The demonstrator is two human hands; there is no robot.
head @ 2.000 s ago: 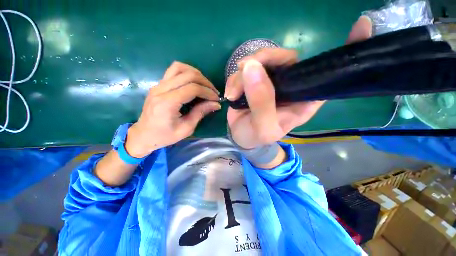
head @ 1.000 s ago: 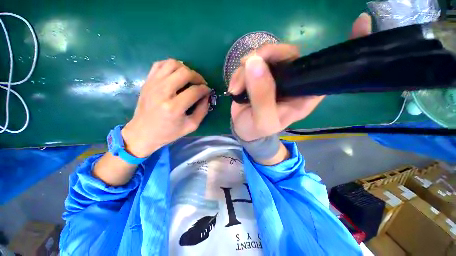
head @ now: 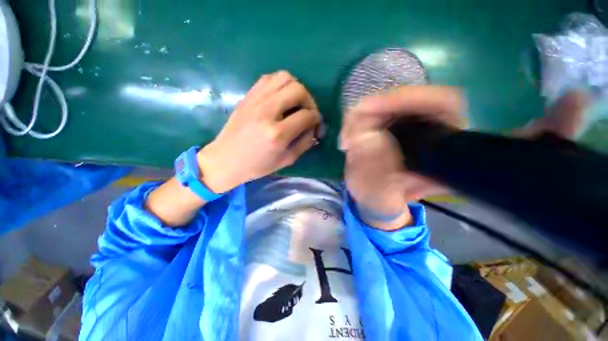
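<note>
My left hand is over the green bench mat, its fingers curled around a small electronic unit, of which only a sliver shows at the fingertips. My right hand is blurred and grips the thick black electric screwdriver near its narrow end. The screwdriver bit is hidden or too blurred to see. A gap separates the two hands. The round speckled screw dish lies on the mat just beyond my right hand, partly covered by it.
A white cable lies in loops at the left, beside a white rounded object. A crumpled clear plastic bag is at the far right. The screwdriver's black cable hangs below the bench edge. Cardboard boxes stand on the floor.
The view has shifted, so bench things appear further right. The screwdriver's rear has swung down towards the wearer, and its tip has left the unit. The unit is now mostly hidden by my left fingers.
</note>
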